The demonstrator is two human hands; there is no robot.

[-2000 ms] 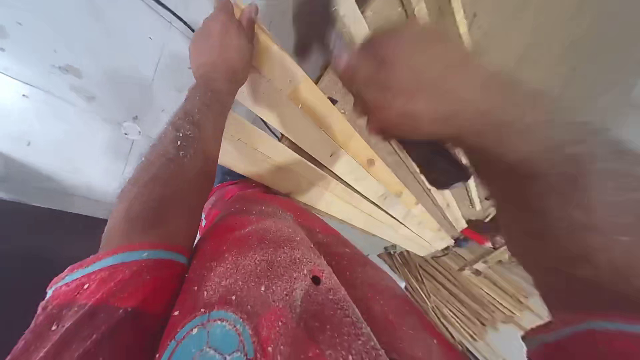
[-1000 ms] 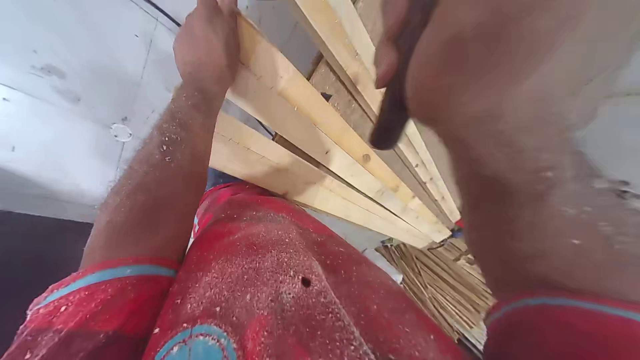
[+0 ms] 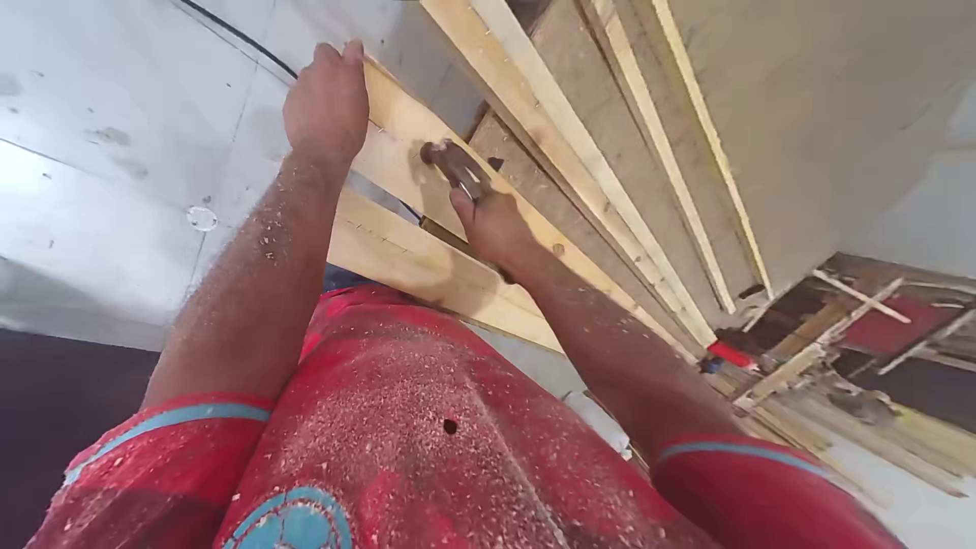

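Observation:
My left hand (image 3: 328, 103) grips the upper end of a pale wooden board (image 3: 412, 114), its fingers bent over the end. A claw hammer (image 3: 457, 168) is in my right hand (image 3: 496, 229), its metal head lying over the same board, lower down than my left hand. Whether the head touches the wood I cannot tell. Below that board is another wooden board (image 3: 404, 248), bearing a row of small marks or nails. Between the two runs a narrow gap with a dark, thin tool or rod (image 3: 450, 235) in it, partly hidden by my right hand.
Several long wooden strips (image 3: 579, 145) fan out at the upper right over a brown sheet. A red object (image 3: 732, 355) lies by their lower ends. Scrap wood (image 3: 823, 343) is piled at the right. A black cable (image 3: 236, 34) crosses the pale, stained surface at the upper left.
My right hand, raised and close to the camera before, is now down at the board with the hammer. My left hand still holds the board's end. The view has shifted somewhat.

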